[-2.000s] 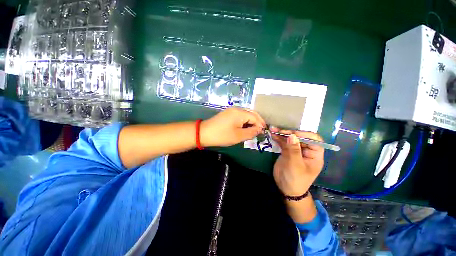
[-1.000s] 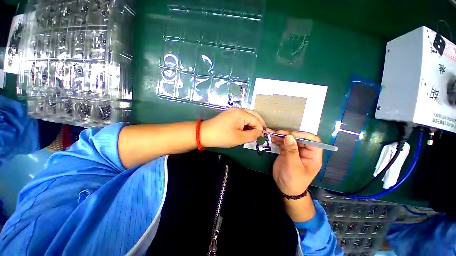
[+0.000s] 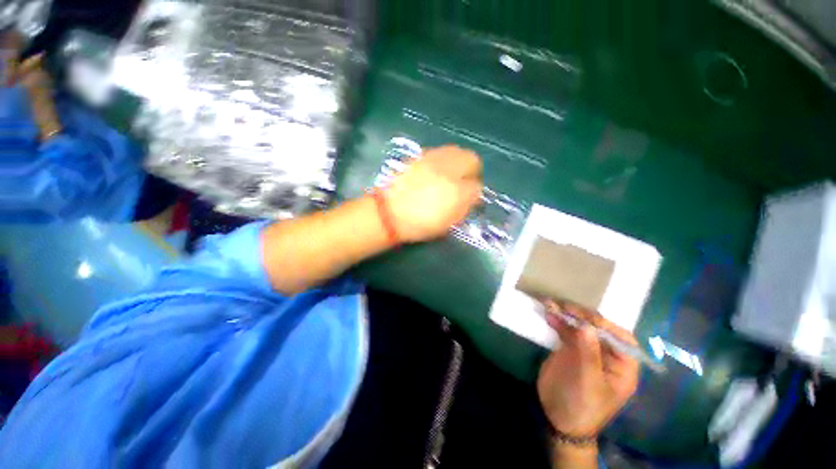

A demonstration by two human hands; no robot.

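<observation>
The view is blurred. My left hand [image 3: 438,194] is over the clear blister tray [image 3: 490,223], fingers curled down; whether it holds a part is hidden. My right hand [image 3: 588,374] holds the slim grey tweezers [image 3: 616,343] like a pen, their tip side at the lower edge of the grey-brown rectangle [image 3: 566,273]. That rectangle lies on a white card [image 3: 640,267], right of the tray. No small module can be made out.
Stacked shiny blister trays [image 3: 243,101] stand at the left. A white equipment box [image 3: 790,266] is at the right, with a dark blue-edged strip [image 3: 694,307] between it and the card. Another person's blue sleeve and hand [image 3: 41,101] show at the far left.
The view has shifted and tilted. My left hand has left the dark module work at my right hand and moved up and left over the tray. My right hand keeps the tweezers, now at the rectangle.
</observation>
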